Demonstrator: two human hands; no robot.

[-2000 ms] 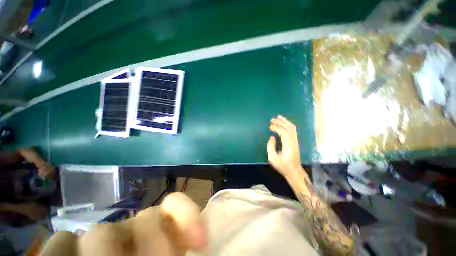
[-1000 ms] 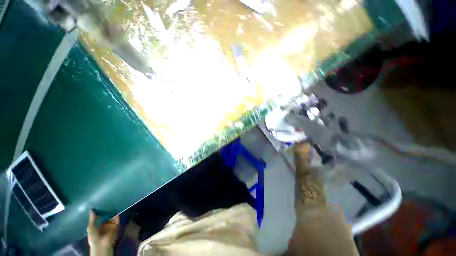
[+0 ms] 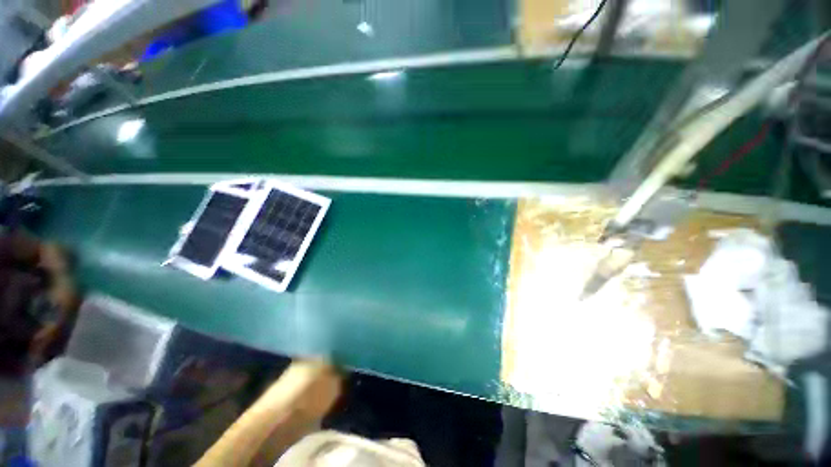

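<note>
Two framed solar panels lie face up on the green bench, left of centre, with black cells and white borders. The right panel [image 3: 278, 234] lies partly over the edge of the left panel [image 3: 214, 230]. A thin white piece shows at their far side. My left hand [image 3: 317, 374] is blurred at the bench's near edge, below and apart from the panels; its fingers cannot be made out. My right hand is not in view.
A tan glue-covered board [image 3: 720, 378] with strong glare lies at right. A blurred dispensing gun [image 3: 606, 269] is over it, below a pale hose [image 3: 729, 114]. Crumpled white rags [image 3: 756, 292] lie on the board. A grey box [image 3: 118, 342] and another person's arm [image 3: 55, 292] are at left.
The view has swung back left from the board and floor to the panels. My right hand, low by a white round item one second ago, has left the picture.
</note>
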